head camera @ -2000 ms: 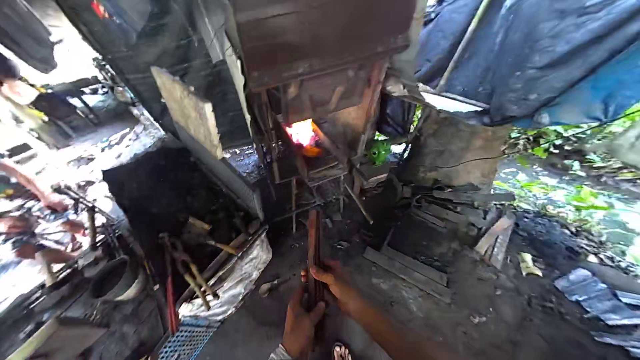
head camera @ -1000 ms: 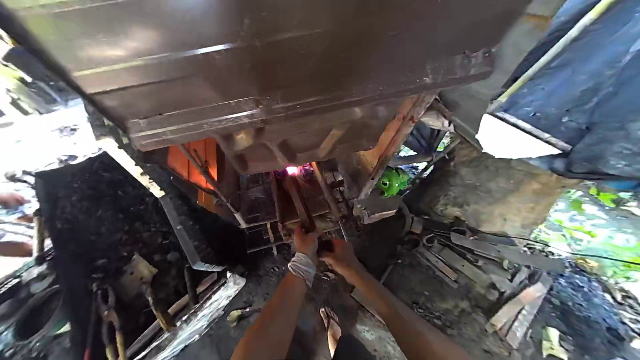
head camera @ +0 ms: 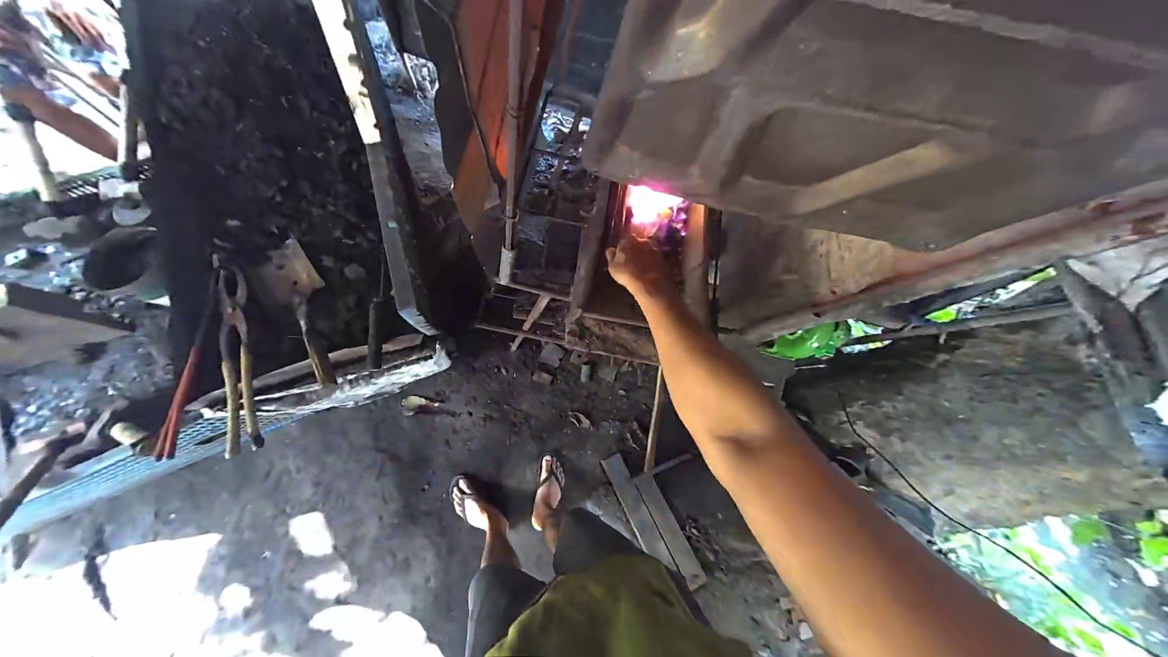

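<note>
My right hand (head camera: 637, 261) reaches to the front of a forge, its fingers curled beside the glowing fire (head camera: 654, 208). Whether it grips anything is hidden by the fingers and the glare. A wooden post (head camera: 696, 265) stands just right of the hand, and a large sheet-metal hood (head camera: 849, 119) hangs above the fire. Left of the hand is a frame of thin metal bars (head camera: 547, 219). My left hand is out of view.
Tongs (head camera: 234, 356), a red-handled tool (head camera: 182, 397) and a small shovel (head camera: 294, 278) lean by the dark coal bin (head camera: 265, 137) at left. Metal bars (head camera: 652, 520) lie on the ground near my sandalled feet (head camera: 470, 502). Another person's arm (head camera: 68, 123) shows at upper left.
Both hands were together on a long bar, first low in front of the forge, then at its opening. Now only the right hand is at the fire; the left has left the view.
</note>
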